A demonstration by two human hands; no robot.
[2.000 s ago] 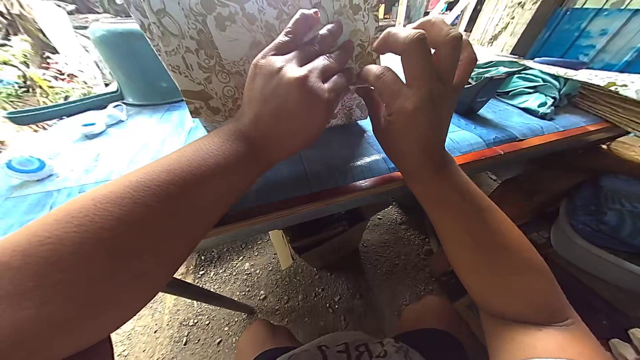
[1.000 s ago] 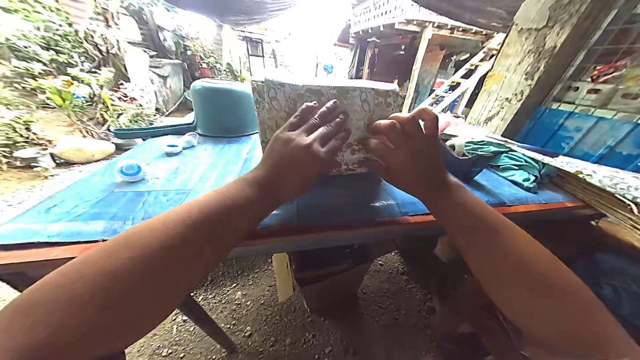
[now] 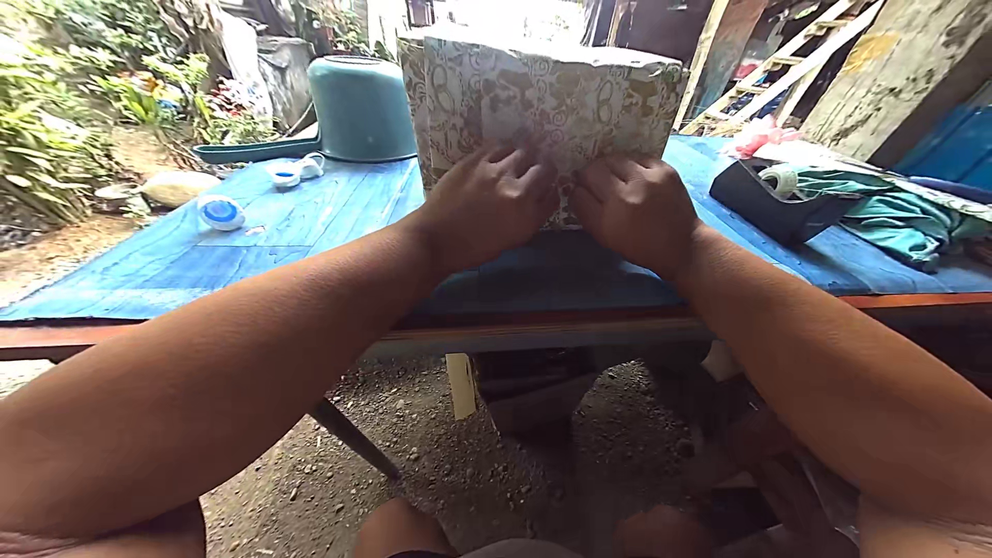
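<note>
A box wrapped in patterned paper (image 3: 542, 101) stands upright on the blue-covered table (image 3: 310, 217). Against the lower part of its near face lies my left hand (image 3: 496, 198), its fingers bent and blurred. My right hand (image 3: 635, 205) is beside it on the right, with curled fingers at the same face, the two hands a small gap apart. Whether either hand pinches the paper or something small cannot be made out, since the fingertips are partly hidden.
Left on the table are a teal plastic tub (image 3: 363, 108), a blue-and-white round item (image 3: 221, 212) and a white roll (image 3: 284, 174). At the right lie a dark open container (image 3: 775, 201) holding a tape roll (image 3: 779, 180), and green cloth (image 3: 899, 225). A wooden ladder (image 3: 783, 62) leans behind.
The view has tilted and shifted. My left hand was spread higher on the box's face and is now lower, fingers bent. My right hand's raised fingers have come down to the box.
</note>
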